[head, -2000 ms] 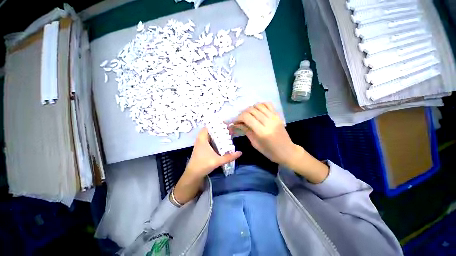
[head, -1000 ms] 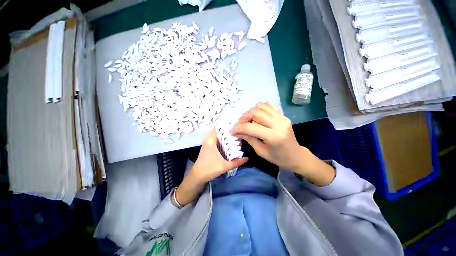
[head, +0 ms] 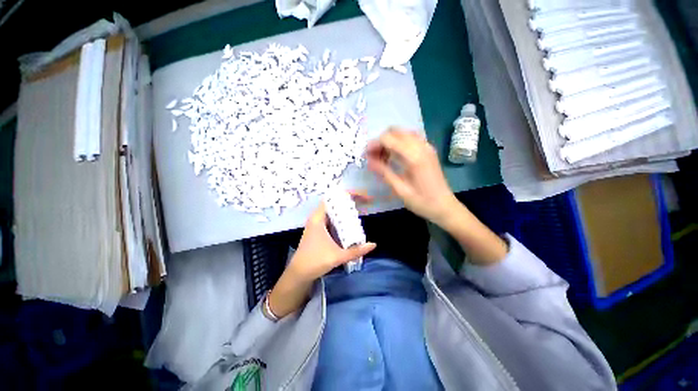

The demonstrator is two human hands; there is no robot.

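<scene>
My left hand (head: 315, 248) holds a bundle of narrow white strips (head: 346, 221) upright at the board's near edge, thumb across its lower end. The bundle's toothed face shows. My right hand (head: 409, 169) is raised just right of the heap, blurred, apart from the bundle, fingers bent; whether a small piece is between its fingertips cannot be told. A large heap of small white leaf-shaped pieces (head: 268, 134) lies on the white-grey work board (head: 187, 221).
A glue bottle (head: 464, 135) stands right of the board. A crumpled white cloth (head: 398, 27) lies at the far edge. The right stack (head: 536, 114) bears rows of white strips; the left stack (head: 61, 198) bears two. A blue crate (head: 664, 237) is below right.
My right hand has moved off the bundle, up and forward toward the heap's right edge. My left hand still holds the bundle, which sits slightly further left than one second ago.
</scene>
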